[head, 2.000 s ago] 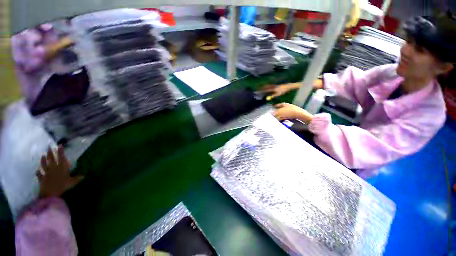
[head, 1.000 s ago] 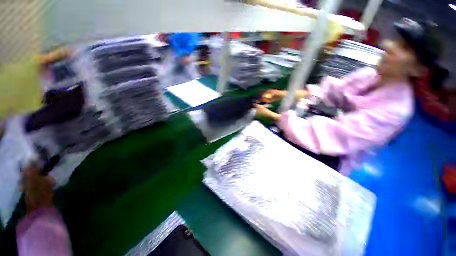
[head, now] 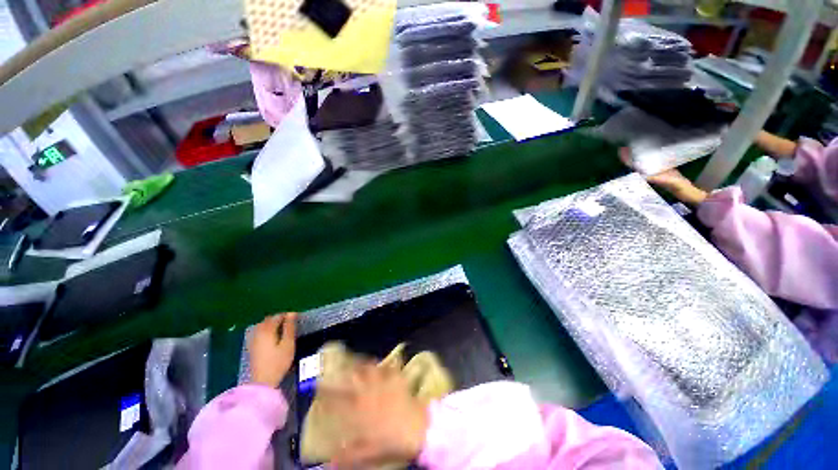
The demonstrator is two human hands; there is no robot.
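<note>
A flat black unit [head: 459, 335] lies in front of me on a silvery bubble-wrap sheet [head: 386, 296], with a small blue-and-white label [head: 310, 369] near its left edge. My right hand [head: 379, 413], blurred, presses a tan wiping cloth [head: 424, 374] on the unit's face. My left hand [head: 273, 349] is at the unit's upper left corner, on the bubble wrap's edge; whether it grips anything is unclear.
Bubble-wrap bags [head: 671, 303] are piled at right. Black units [head: 87, 408] lie on pale sheets at left. Tall wrapped stacks [head: 441, 83] and white paper [head: 526, 117] are across the bench. Another person's hand [head: 678, 186] is at right. A yellow dotted sheet [head: 322, 37] hangs overhead.
The view has swung left and down. My left hand has come from the far left to the unit. My right hand, unseen before, now shows on the cloth. A white sheet is lifted across the bench.
</note>
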